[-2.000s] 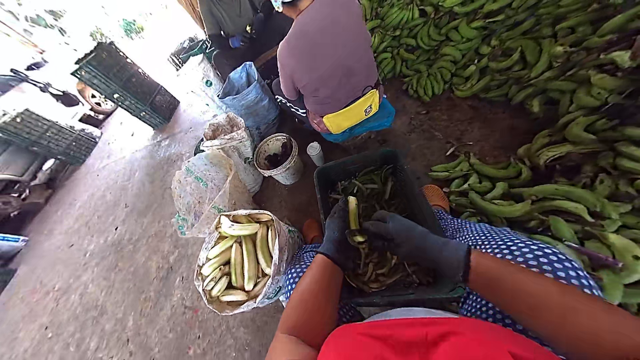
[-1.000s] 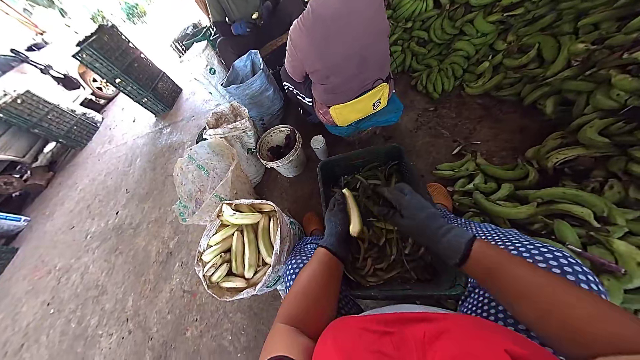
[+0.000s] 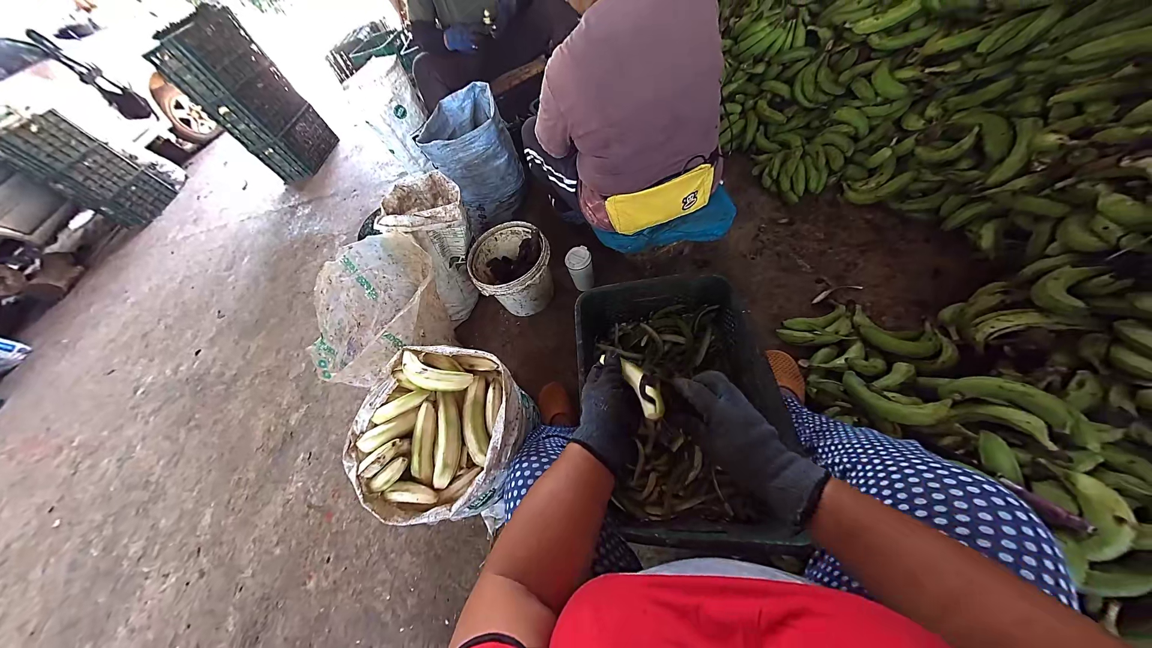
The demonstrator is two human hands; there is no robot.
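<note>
My left hand [image 3: 607,412], in a dark grey glove, grips a peeled, pale plantain [image 3: 643,389] over a dark plastic crate [image 3: 589,310]. Close to the plantain's right side is my right hand [image 3: 733,432], gloved too, its fingers bent; whether it holds a blade or a strip of peel is hidden. Green and brown peels [image 3: 670,486] lie in the crate between my knees. A woven sack [image 3: 517,423] full of peeled plantains [image 3: 447,441] stands to the left of my left forearm.
A bucket [image 3: 531,292] with dark scraps, a white cup [image 3: 580,268] and more sacks [image 3: 472,148] stand beyond. A seated person [image 3: 643,99] has their back to me, another person sits further off. Green plantains [image 3: 990,400] are heaped at right; stacked crates [image 3: 243,90] stand upper left.
My right hand has come back close to the plantain, after being a little apart from it one second ago. My left hand has kept its hold.
</note>
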